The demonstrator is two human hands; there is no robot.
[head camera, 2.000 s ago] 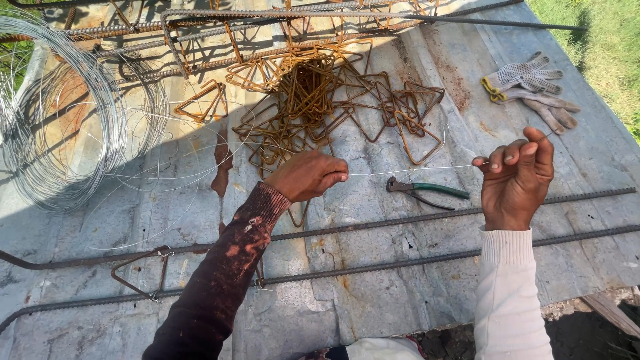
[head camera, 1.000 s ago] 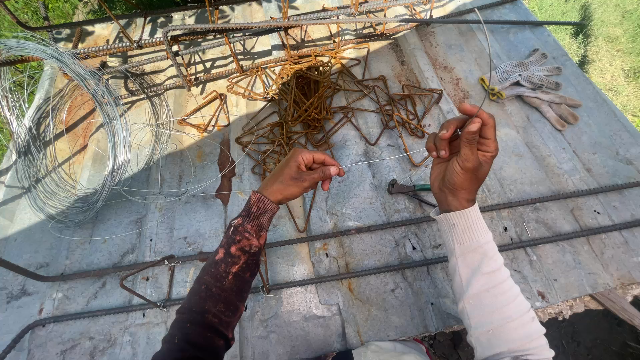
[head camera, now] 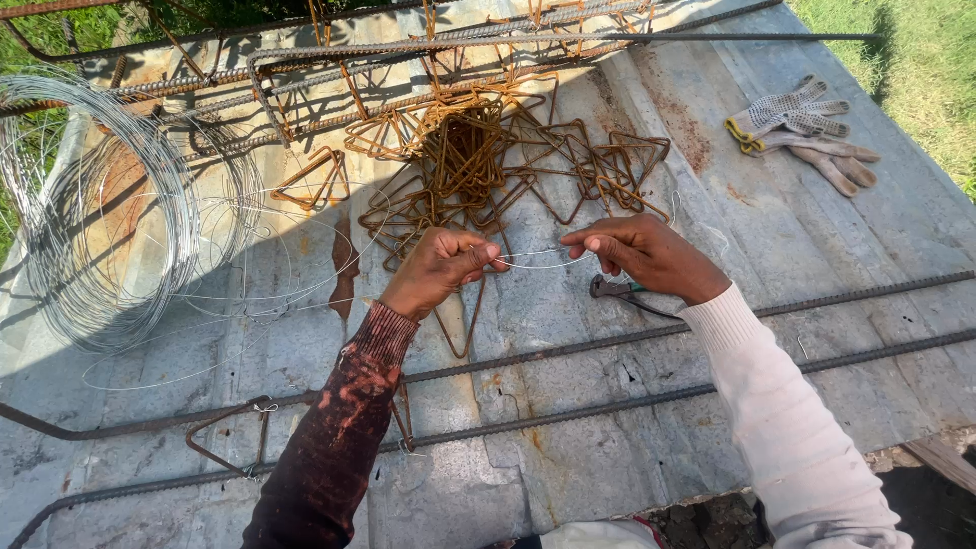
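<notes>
My left hand [head camera: 446, 267] pinches thin metal wire between thumb and fingers, in front of a pile of rusty triangular rebar stirrups [head camera: 465, 156]. My right hand [head camera: 644, 252] holds the same wire [head camera: 537, 264], which bows slightly between the two hands. Below the right hand lies a pair of end-cutting pincers [head camera: 637, 296], its handles partly hidden. Two ribbed steel bars, an upper one [head camera: 564, 348] and a lower one [head camera: 572, 412], run across the sheet, with a triangular stirrup [head camera: 229, 435] tied to both by wire at the left.
A large coil of wire [head camera: 179, 229] lies at the left, with loose strands reaching toward my left hand. An assembled rebar cage [head camera: 366, 49] spans the back. A pair of work gloves [head camera: 808, 133] rests at the right on the corrugated metal sheet [head camera: 862, 229].
My right hand was farther right two seconds ago, then raised with the wire curving above it. It is now lower, its fingers pointing toward my left hand, which stays nearly in place.
</notes>
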